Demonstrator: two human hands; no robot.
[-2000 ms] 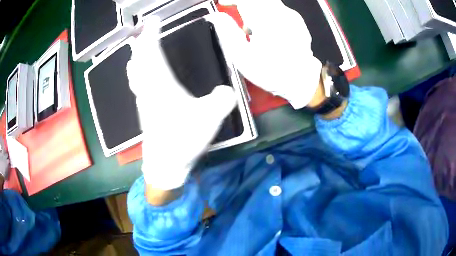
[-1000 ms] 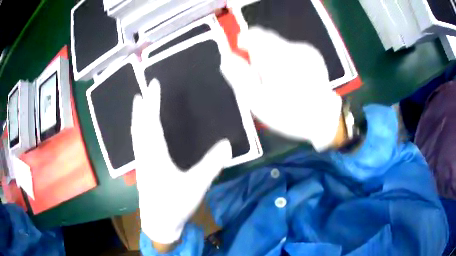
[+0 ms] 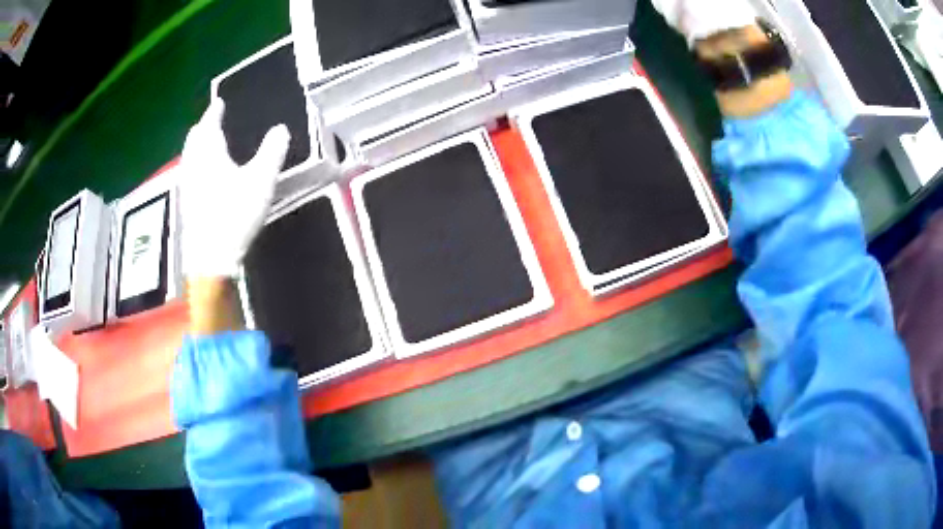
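Observation:
Three white box trays with dark sheets lie in a row on the red mat: one at centre (image 3: 451, 244), one at right (image 3: 622, 182), one at left (image 3: 309, 292). My left hand (image 3: 230, 186), in a white glove, has thumb and fingers apart at the left tray's upper edge, in front of another dark-topped tray (image 3: 271, 110); it holds nothing visible. My right hand (image 3: 713, 14), white-gloved with a dark wristwatch, is at the top edge beside the right-hand stack, cut off by the frame; its fingertips are hidden.
Stacked white units (image 3: 416, 93) stand behind the row. More stacked trays (image 3: 867, 62) stand at far right. Boxed units with screens (image 3: 143, 253) and a white slip (image 3: 56, 377) are at left on red mat. A neighbour's blue sleeve (image 3: 41, 486) shows bottom left, purple clothing at far right.
My left hand has moved off the middle tray to the upper left. My right hand has moved up and right to the top edge. The camera view has shifted, and the whole tray row now shows.

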